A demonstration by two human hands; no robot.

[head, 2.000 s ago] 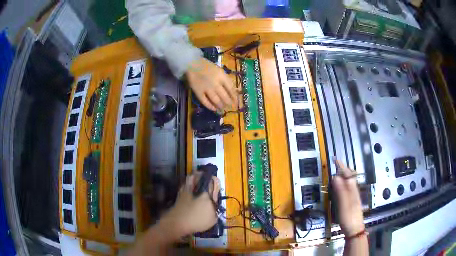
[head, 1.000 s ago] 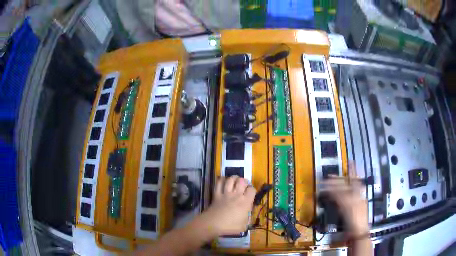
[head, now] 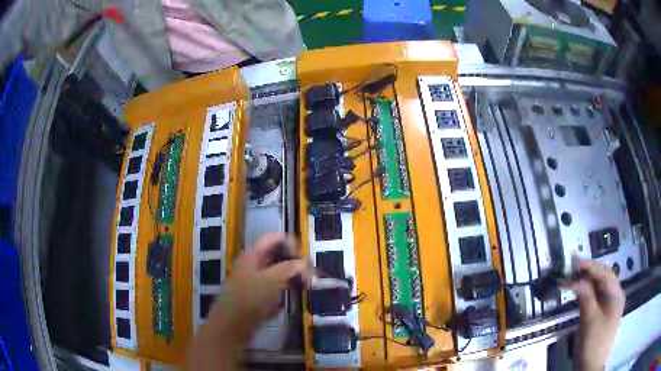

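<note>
My left hand (head: 257, 282) is blurred at the lower left edge of the middle orange tray (head: 373, 65). A dark patch shows at its fingers, but I cannot tell if it is held. My right hand (head: 600, 293) is blurred, right of the tray, with fingers bent and a dark shape (head: 549, 287) by the fingertips. Black adapters (head: 330, 297) sit in the left socket strip, several at the top and two at the bottom. Two more adapters (head: 480, 284) sit at the bottom of the right strip. A bundled lead (head: 413, 327) lies on the green board (head: 401, 253).
A second orange tray (head: 185, 94) lies to the left, with an adapter (head: 159, 257) on its board. Between the trays is a round metal part (head: 262, 174). A silver plate with holes (head: 587, 188) is at right. A person's grey sleeve (head: 268, 29) and a blue box (head: 397, 20) are beyond.
My left hand has moved left off the socket strip and my right hand right off the tray, uncovering adapters in both lower strip ends. The other person's hand has withdrawn from the tray.
</note>
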